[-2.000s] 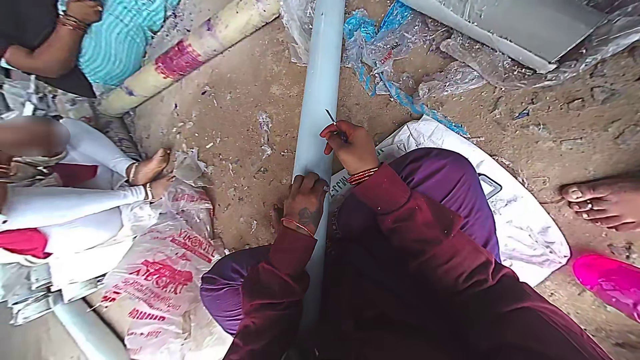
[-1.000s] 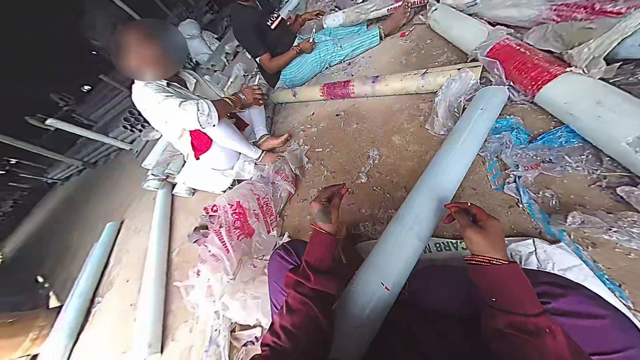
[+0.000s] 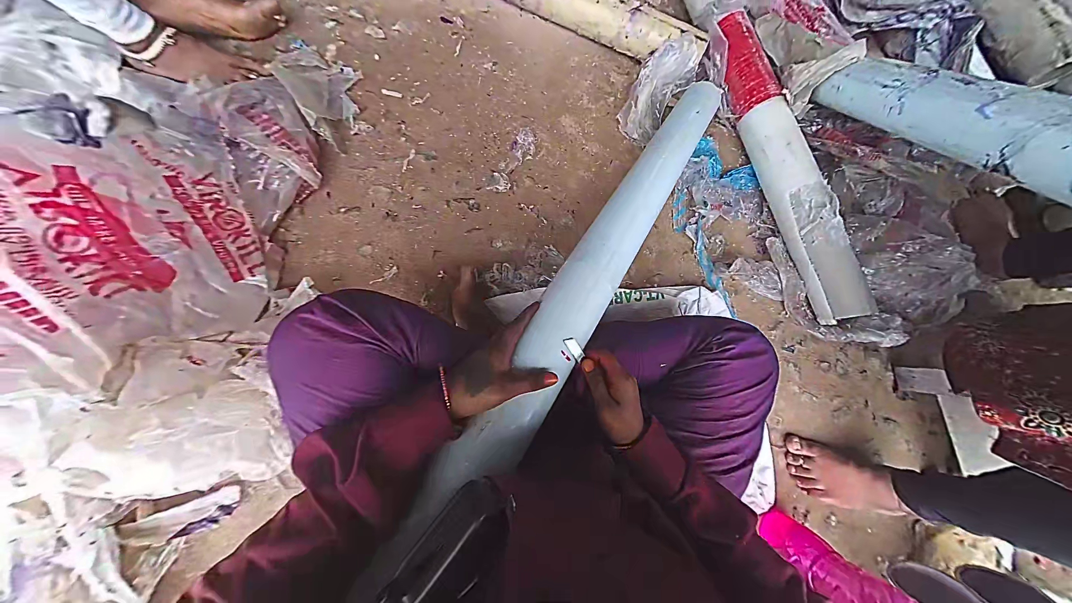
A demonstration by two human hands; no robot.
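A long pale blue-grey tube, seemingly a plastic pipe (image 3: 620, 218), lies slanting across my lap, its far end up near the plastic scraps. My left hand (image 3: 498, 373) is wrapped on the pipe's side, thumb across its top. Pinched between the fingers of my right hand (image 3: 615, 394) is a small flat light-coloured blade or strip (image 3: 574, 349), its tip at the pipe's surface by a small red mark. Whether the tip touches the pipe, I cannot tell. The pipe's near end is hidden by my sleeve and a dark object (image 3: 456, 540) at my chest.
Crumpled printed plastic sheeting (image 3: 100, 226) covers the ground at left. At upper right lie a white pipe with a red band (image 3: 749, 63), another blue pipe (image 3: 946, 113) and blue string (image 3: 708, 260). Other people's feet show at upper left and at right (image 3: 837, 477).
My left hand, off the pipe one second ago, now grips it. My right hand has come to the pipe with the small strip in its fingers. The view has tilted down a good deal.
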